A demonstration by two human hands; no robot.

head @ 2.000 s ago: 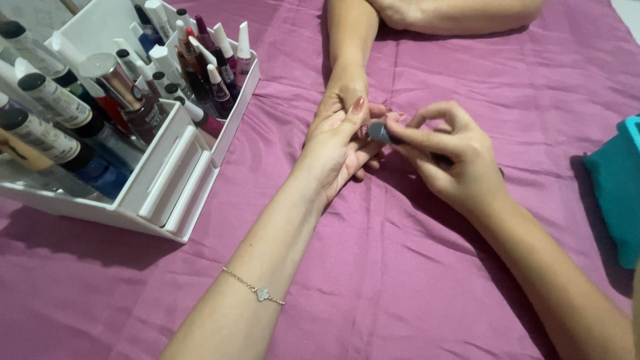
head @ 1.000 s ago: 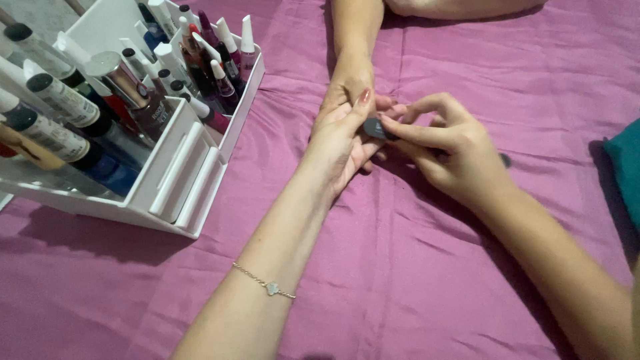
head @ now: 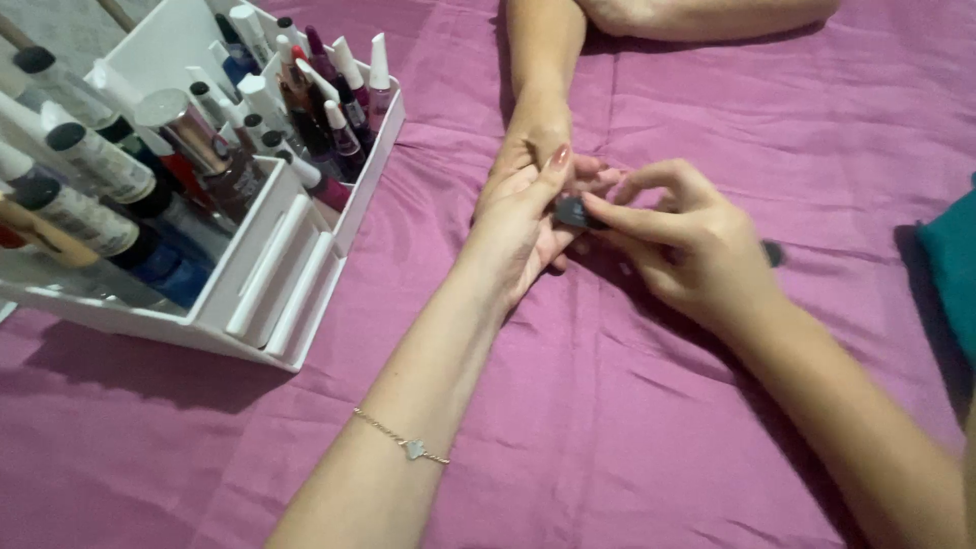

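Note:
My left hand (head: pixel 518 221), with a thin chain bracelet (head: pixel 412 448) on its wrist, clasps another person's hand (head: pixel 534 141) that reaches in from the top. Between the thumb and fingers of my right hand (head: pixel 694 236) is a dark, flat tool (head: pixel 577 213), probably a nail file. Its near end lies at the other person's fingertips, and a dark far end pokes out beyond the back of my right hand. My fingers cover its middle, and the exact contact with a nail cannot be made out.
At the left stands a white plastic organizer (head: pixel 320 282) full of nail polish bottles (head: pixel 347 141). The other person's second forearm (head: pixel 709 17) rests at the top. A teal object (head: pixel 953 263) sits at the right edge. Wrinkled pink cloth (head: pixel 625 457) covers the table.
The dark tool in my right hand has turned and shifted slightly against the other person's fingers. My left hand keeps its clasp.

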